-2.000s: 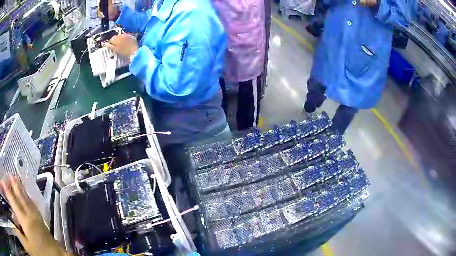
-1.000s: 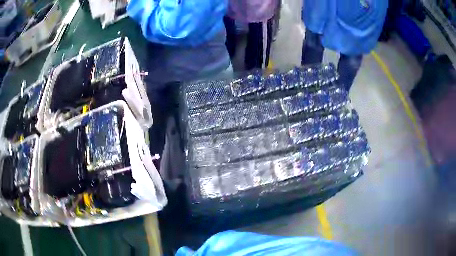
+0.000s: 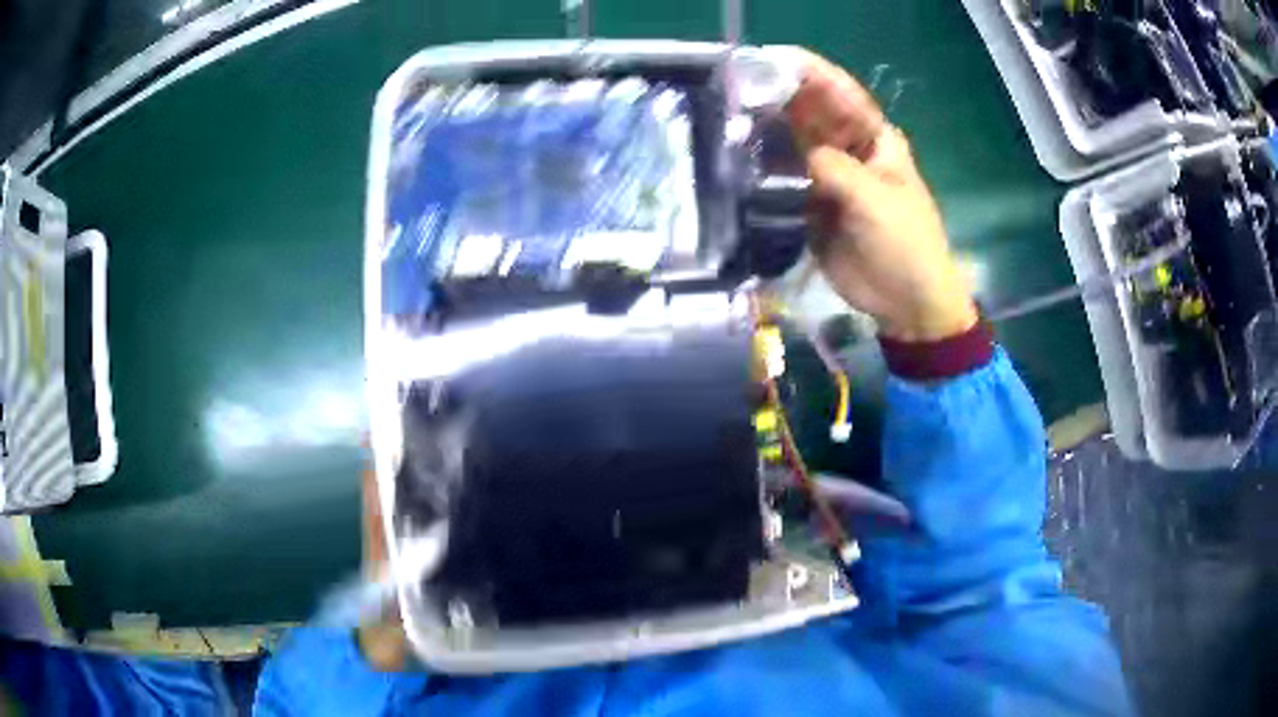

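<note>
An open white housing (image 3: 376,210) is held over the bench in front of me, blurred by motion. The blue main board (image 3: 533,182) lies in its far part and a large flat black cover (image 3: 603,462) in its near part. Wire harnesses (image 3: 788,441) with small white plugs hang at its right side. My right hand (image 3: 876,210) grips the housing's far right corner, beside a black round part (image 3: 774,210). My left hand (image 3: 379,637) is at the near left edge, mostly hidden behind the housing, with little of it showing.
A green bench mat (image 3: 224,308) lies under the housing. A white slotted cover (image 3: 35,350) and a white frame piece (image 3: 91,357) are at the left edge. Open units in white housings (image 3: 1107,322) stand at the right, with wires and yellow parts inside.
The view has swung from the board trays and grouped units to the green mat. A housing is now held in front of me, and both hands have come into view at it.
</note>
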